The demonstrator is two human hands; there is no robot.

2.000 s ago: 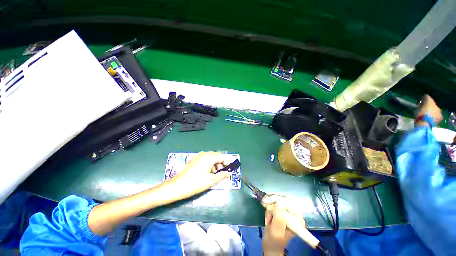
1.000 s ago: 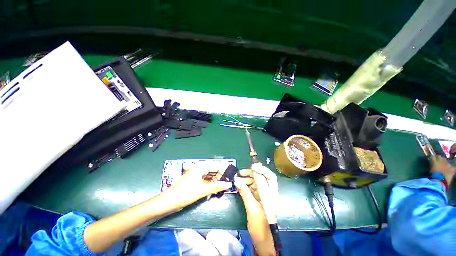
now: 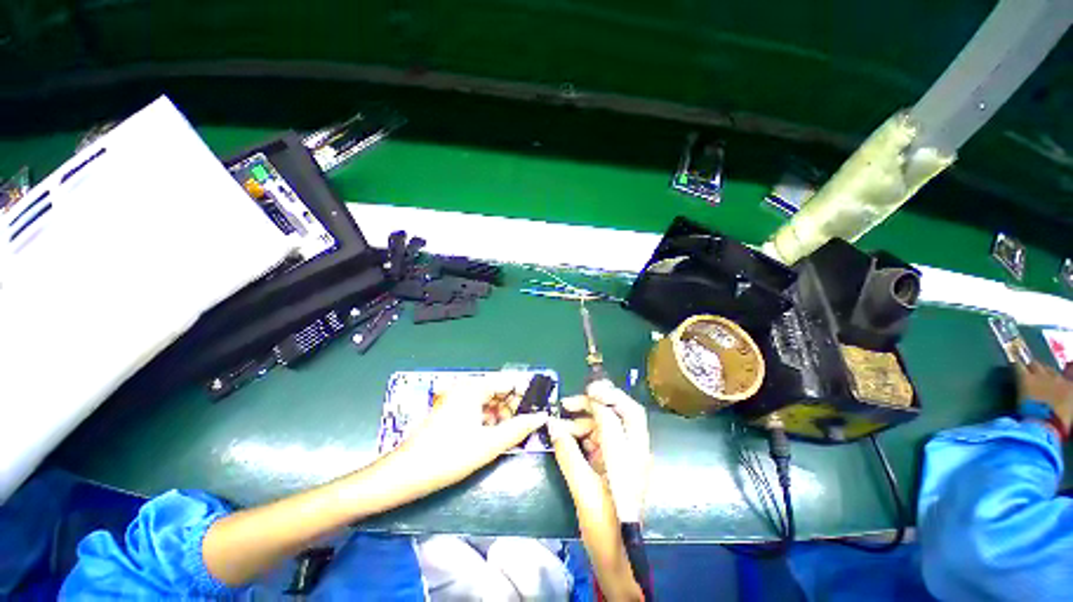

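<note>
A pale, flat phone board (image 3: 406, 394) lies on the green bench mat in front of me, partly hidden under my left hand. My left hand (image 3: 471, 426) holds a small black module (image 3: 538, 395) over the board's right end. My right hand (image 3: 606, 426) holds the soldering iron (image 3: 592, 341), its thin metal tip pointing away from me. The fingers of my right hand meet the near end of the module beside my left fingertips. What those fingertips grip is too small to tell.
Loose black modules (image 3: 441, 288) lie beside a black tray (image 3: 335, 212) under a tilted white tray (image 3: 130, 259). A tan pot (image 3: 661, 374) and soldering station (image 3: 812, 353) stand right. Tweezers (image 3: 565, 291) lie behind. Boards (image 3: 699, 171) are on the green belt. Another person's arm (image 3: 994, 494) is far right.
From two seconds ago, my right hand came to the module and the iron tip swung away from the board, pointing forward. In the last second, the module and fingers shifted slightly.
</note>
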